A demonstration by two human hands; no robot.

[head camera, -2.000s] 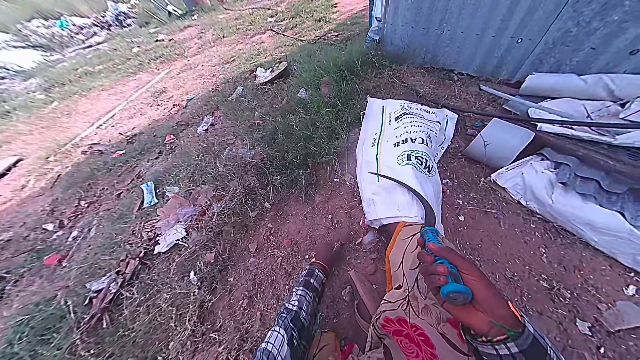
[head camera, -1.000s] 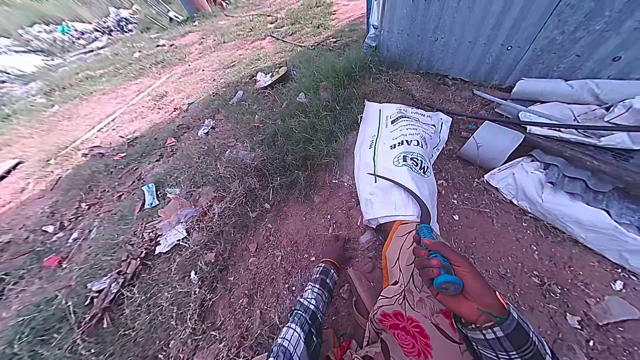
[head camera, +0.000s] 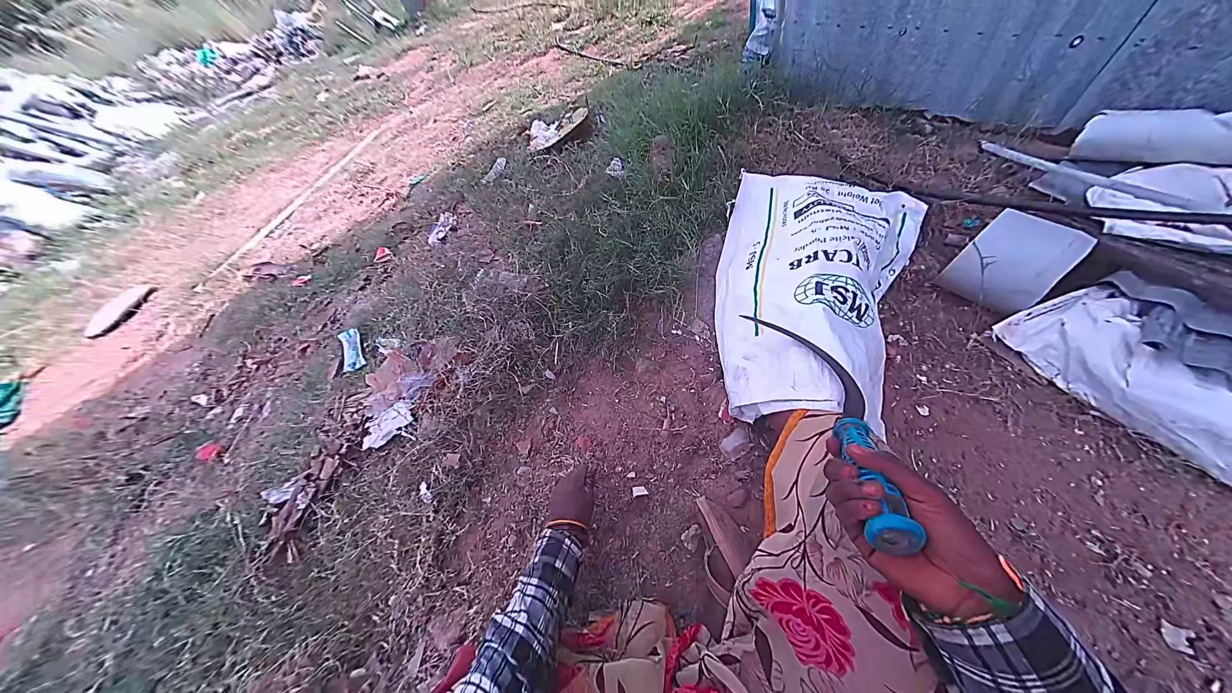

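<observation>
My right hand (head camera: 919, 539) is closed around the blue handle of a sickle (head camera: 818, 354), at the lower right. The curved dark blade points up and left, over the lower part of a white woven sack (head camera: 804, 279) with printing that lies on the soil. My left hand (head camera: 574, 496) is low over or on the bare reddish ground, left of the sack; its fingers are too dark and small to read, and nothing shows in it. Floral cloth (head camera: 818, 587) covers my leg between the hands, reaching the sack's near end.
A corrugated metal wall (head camera: 943, 58) stands behind the sack. White sheets and sacks (head camera: 1116, 351) and a dark rod (head camera: 1059, 206) lie at the right. Grass (head camera: 664, 173) and scattered plastic litter (head camera: 390, 399) are on the left, with a larger rubbish heap (head camera: 96, 125) far back.
My left hand has shifted relative to the cloth, a little away from my leg to the left. My right hand keeps hold of the sickle.
</observation>
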